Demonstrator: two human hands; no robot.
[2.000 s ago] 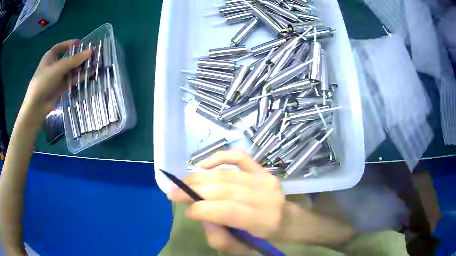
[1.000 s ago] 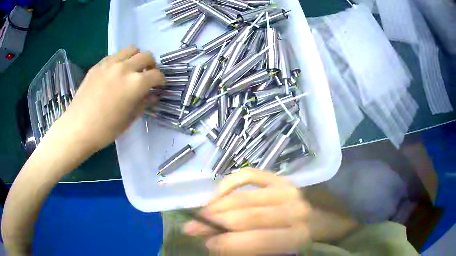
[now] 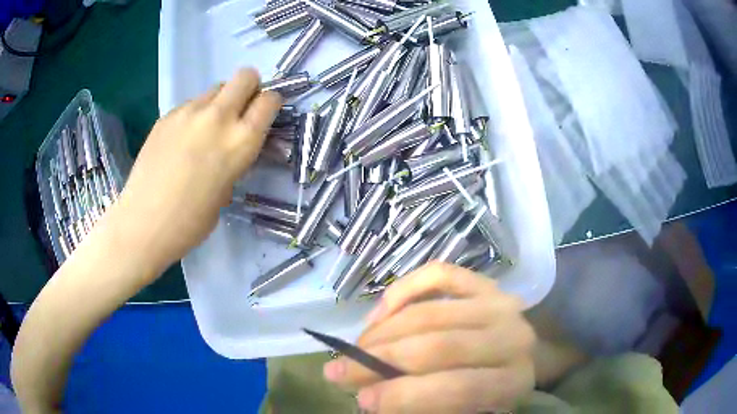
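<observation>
Many shiny metal cylinders (image 3: 388,125) with thin pale shafts lie in a loose heap in the large white tray (image 3: 234,335). My left hand (image 3: 202,149) is over the tray's left side, its fingertips at a few cylinders there; the fingers partly hide them. My right hand (image 3: 452,344) is at the tray's front edge and holds the tweezers (image 3: 351,352), dark pointed tip toward the left. One cylinder (image 3: 280,273) lies apart near the tray's front left.
The small clear box (image 3: 81,182) with cylinders in rows stands left of the tray, partly behind my left forearm. Clear plastic sleeves (image 3: 602,89) lie right of the tray. A grey box (image 3: 18,61) with a red switch is at the far left.
My left hand has moved from the small box to the large tray's left side. My right hand stays near the tray's front with the tweezers. The whole view has shifted.
</observation>
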